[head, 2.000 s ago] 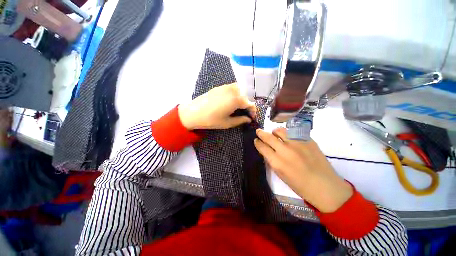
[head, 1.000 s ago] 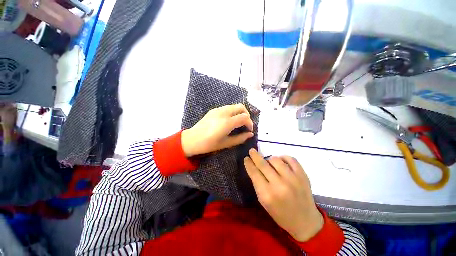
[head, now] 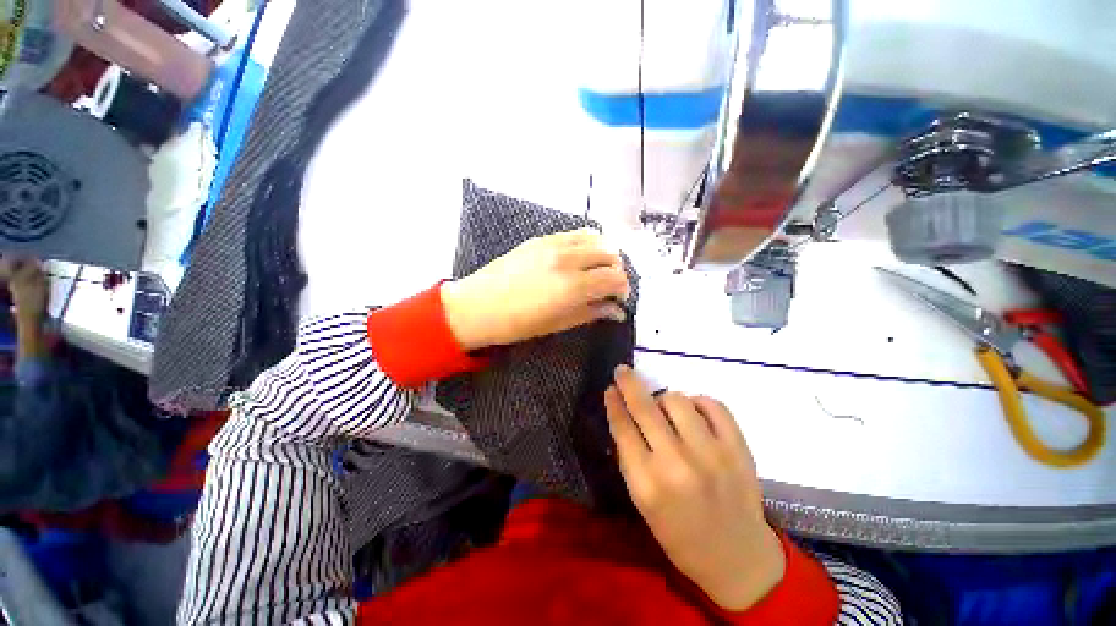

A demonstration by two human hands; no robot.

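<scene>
A dark checked cloth panel (head: 502, 416) lies on the white table in front of me and hangs over its front edge. A plainer dark strip (head: 596, 416) runs along its right side. My left hand (head: 539, 290) holds the cloth near its upper right edge, with fingertips curled onto it. My right hand (head: 691, 483) has its fingertips on the dark strip lower down; whether they pinch it is hard to tell. The needle area (head: 661, 225) of the sewing machine (head: 685, 108) is just above and right of the cloth, partly behind the shiny metal loop (head: 777, 128).
A pile of long curved grey panels (head: 245, 232) lies at the left. Scissors (head: 1040, 404) with yellow and red handles lie at the right by a dark cloth piece (head: 1083, 312). A grey vented machine part (head: 74, 184) and another person's hand (head: 27, 294) are at far left.
Since two seconds ago, the cloth's top edge has come down from the needle area and my right hand has moved lower and left. Over the last second both hands have barely shifted.
</scene>
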